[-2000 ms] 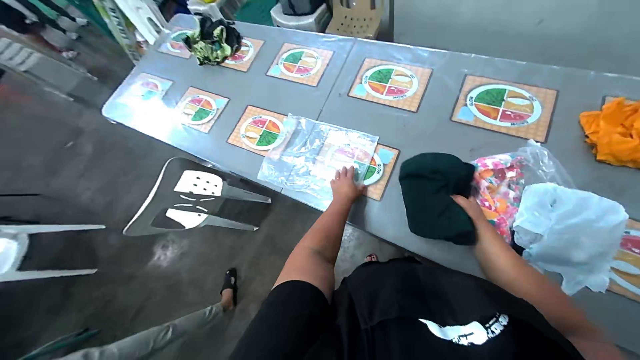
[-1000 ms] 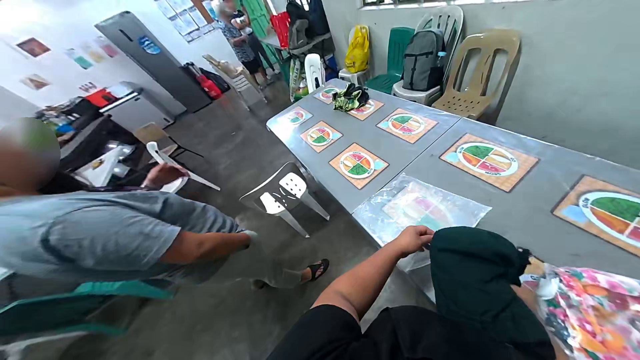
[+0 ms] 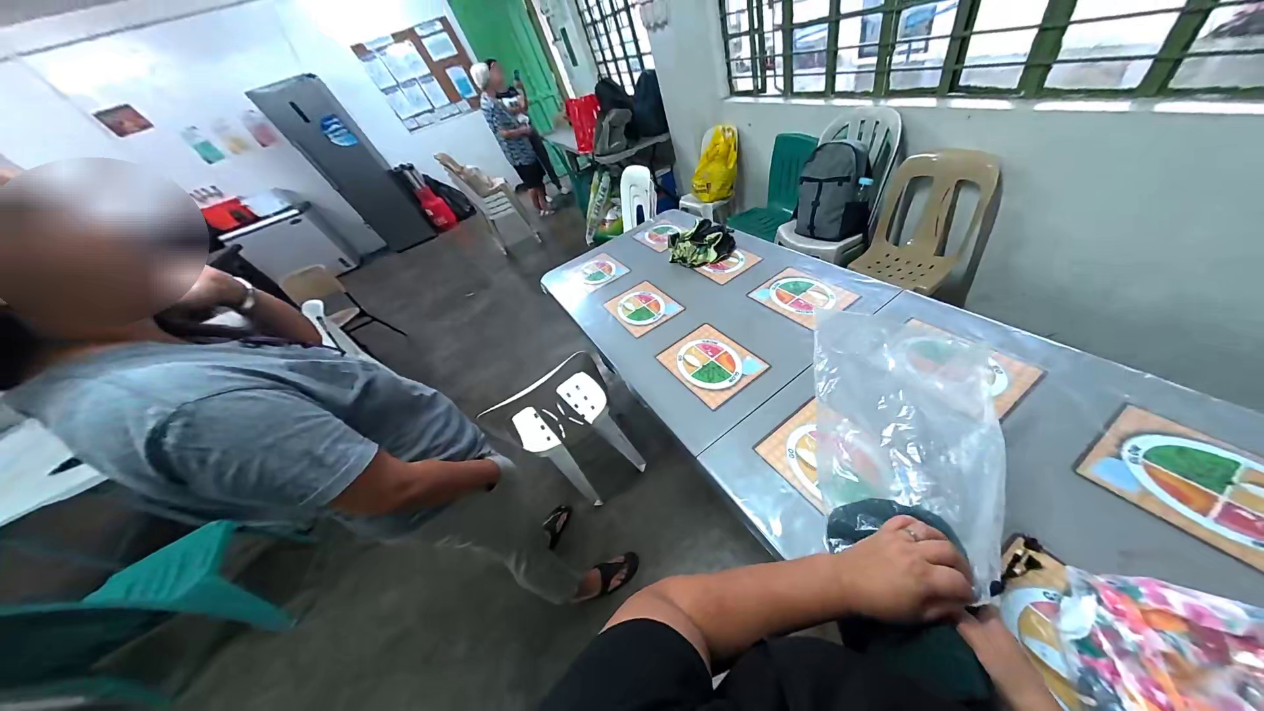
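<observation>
My left hand (image 3: 904, 571) lies over a dark green folded cloth (image 3: 923, 652) at the mouth of a clear plastic bag (image 3: 908, 425), its fingers bent onto the cloth. Part of the cloth shows inside the bag's lower end. The bag stands up over the table and a placemat. Close beside, my right hand (image 3: 1002, 642) is at the cloth's right edge, its fingertips partly hidden. A colourful floral item in clear plastic (image 3: 1165, 642) lies to the right, over a placemat with a plate picture (image 3: 1037, 617).
Placemats (image 3: 713, 365) lie along the grey table (image 3: 770, 351), with a dark patterned bundle (image 3: 703, 244) on the far part. A white chair (image 3: 563, 415) stands left of the table. A person in a grey shirt (image 3: 267, 425) is at the left. A tan chair (image 3: 928, 212) stands behind the table.
The dark green cloth, held beside the flat plastic bag before, is now partly inside it. The bag has been raised from the table. The view has swung up and left.
</observation>
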